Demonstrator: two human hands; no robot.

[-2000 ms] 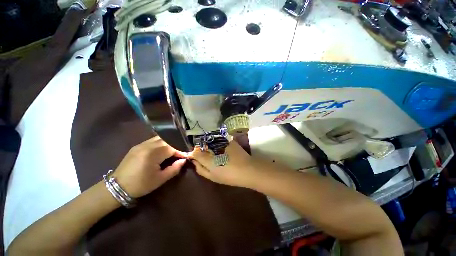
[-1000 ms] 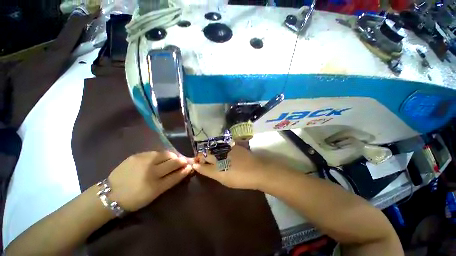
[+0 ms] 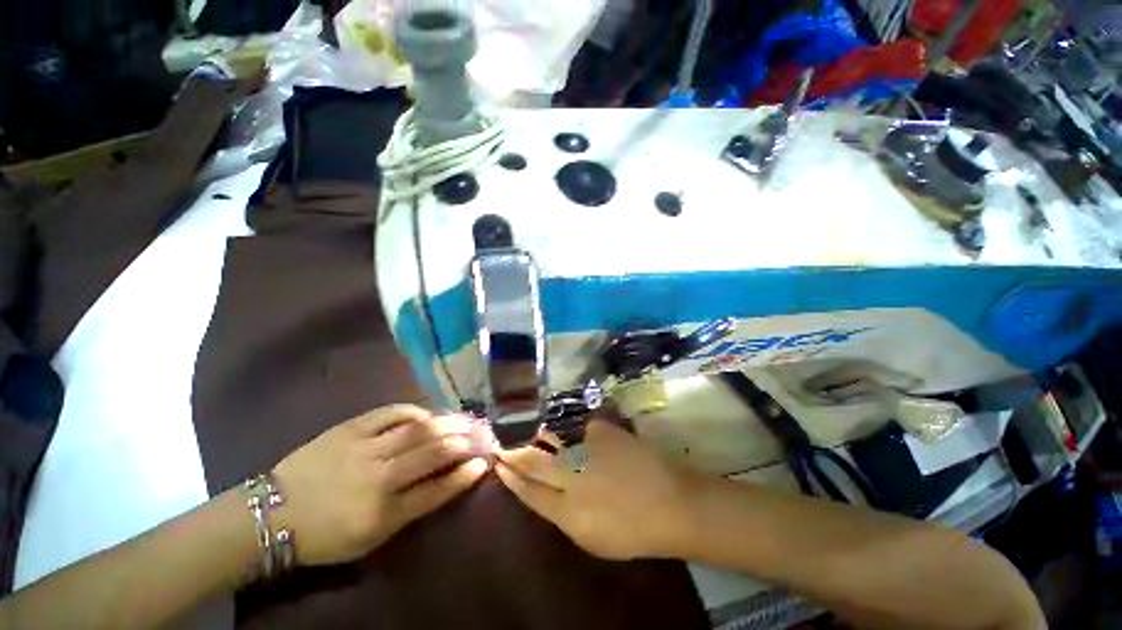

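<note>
A dark brown fabric panel (image 3: 289, 320) lies flat on the white table, running under the left end of the white sewing machine head (image 3: 787, 209). My left hand (image 3: 369, 480), with a silver bracelet, rests on the panel with its fingertips pinching the cloth just below the chrome thread guard (image 3: 508, 332). My right hand (image 3: 615, 492) reaches in from the right, under the small metal parts at the head's front, and its fingertips meet the left ones at the cloth. The needle and presser foot are hidden behind the guard and fingers.
Black-handled scissors (image 3: 812, 455) lie under the machine arm, near a crumpled pale scrap (image 3: 925, 416) and white paper (image 3: 966, 446). A small tray (image 3: 1068, 418) is at the right table edge. Folded dark pieces (image 3: 338, 135) lie behind the head's left end. Pale cord (image 3: 431, 158) wraps the grey post.
The view has tilted, so the machine head sits lower and further right in the picture. Both hands remain together at the cloth; my left hand has flattened slightly.
</note>
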